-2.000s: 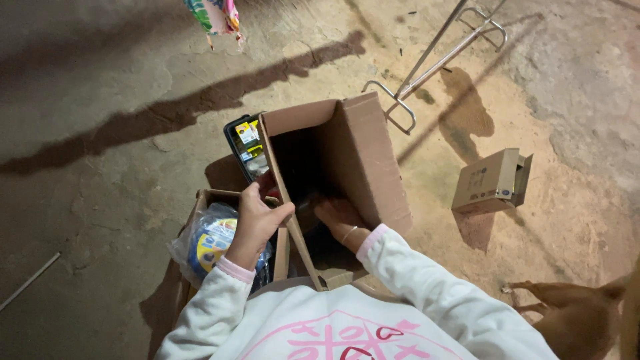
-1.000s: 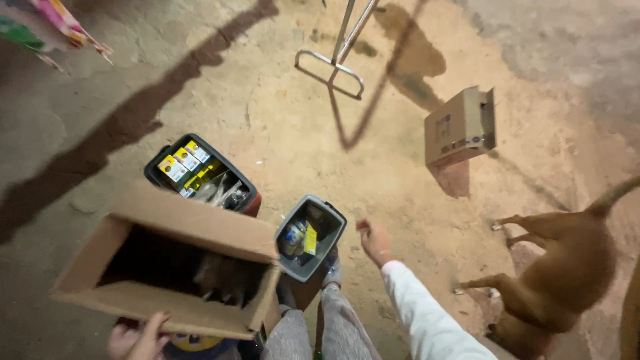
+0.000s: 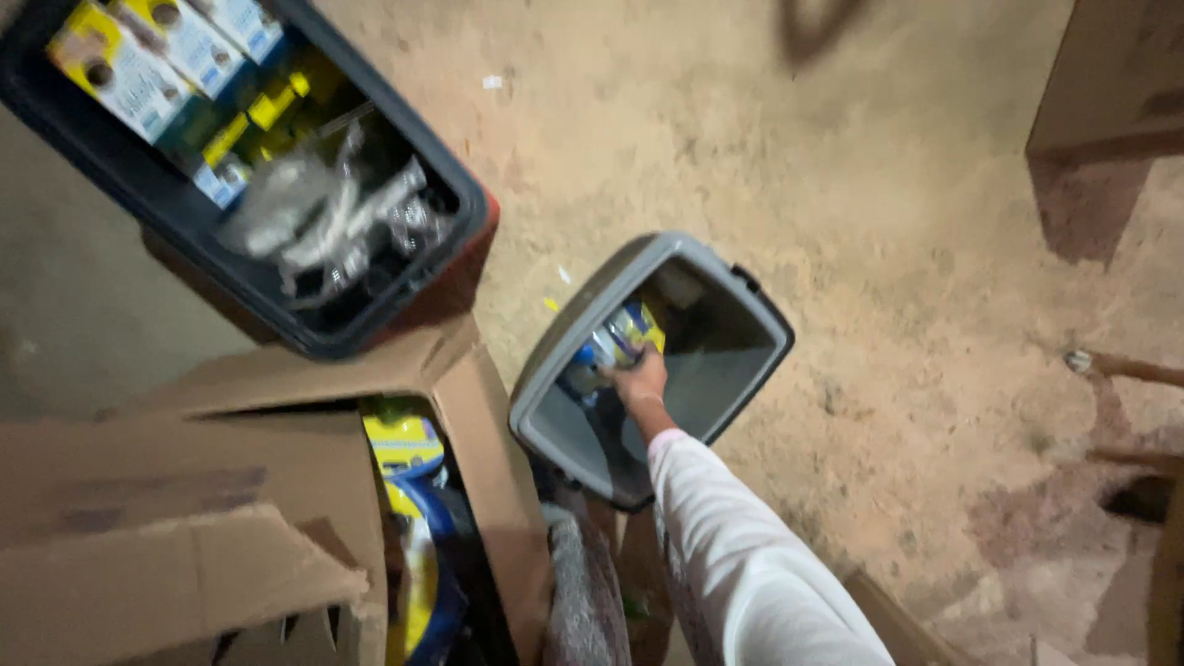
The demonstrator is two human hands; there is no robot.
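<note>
My right hand [image 3: 638, 377] reaches down into a grey plastic bin [image 3: 546, 370], its fingers at a clear package with a yellow and blue label [image 3: 638, 328]; blur hides whether they grip it. My left hand is out of view. At the lower left, a cardboard box [image 3: 185, 536] lies over part of another open carton [image 3: 490, 490], which holds a blue and yellow packaged item [image 3: 430, 564].
A dark plastic bin [image 3: 102, 190] at the upper left holds yellow and white boxes [image 3: 125, 74] and clear plastic wrapping [image 3: 324, 222]. Another cardboard box [image 3: 1110, 92] stands at the upper right. An animal's legs [image 3: 1133, 370] show at the right edge.
Both hands were at the tall cardboard box; it has moved left, off the grey bin's area. My right hand has gone into the grey bin, and my left hand has left the view.
</note>
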